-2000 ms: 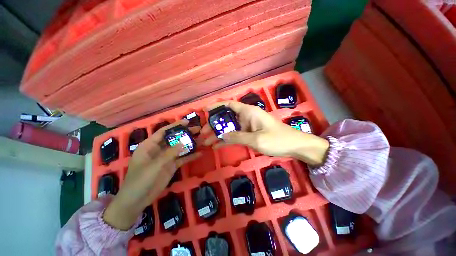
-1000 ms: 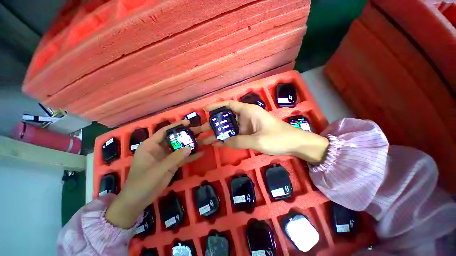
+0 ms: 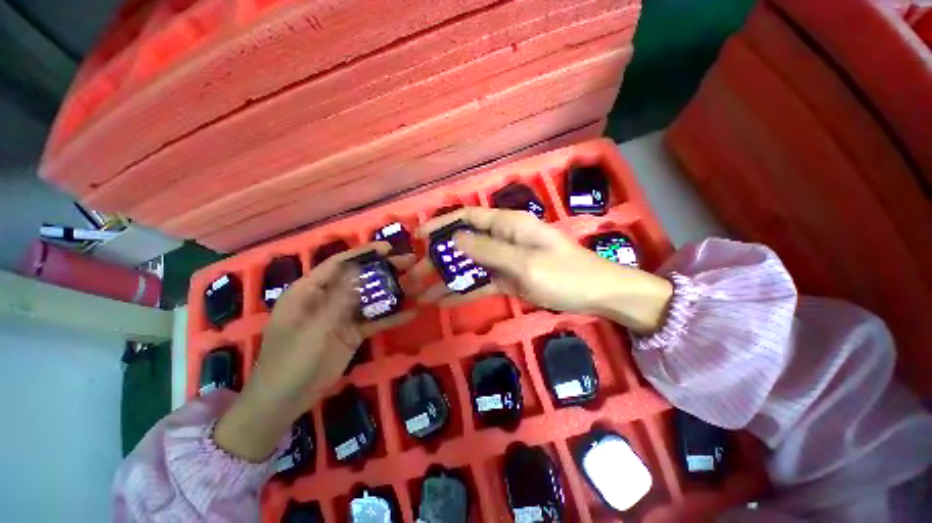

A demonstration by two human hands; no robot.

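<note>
My left hand [image 3: 307,332] holds a black watch body [image 3: 376,286] above the tray. Its screen is lit with a purple-white list, and a white label shows at its lower edge. My right hand [image 3: 537,260] holds a second watch body [image 3: 457,259] close beside it, also lit with a list; a fingertip lies over its upper right part. Below is the red-orange foam tray [image 3: 411,342] with dark watches in its square pockets, most with white labels. Two pockets under my hands show plain red. One watch at the right [image 3: 613,248] has a lit, coloured screen.
A thick stack of foam trays [image 3: 358,112] stands behind the tray. Another foam stack [image 3: 807,153] stands at the right. A pink cylinder [image 3: 92,276] and a small box with pens [image 3: 87,237] are at the left. One watch [image 3: 616,472] in the near row shows bright white.
The left watch's screen has gone from a green-white display to a purple-white list. The right watch went from an icon page to a list, and a right fingertip has moved onto its screen.
</note>
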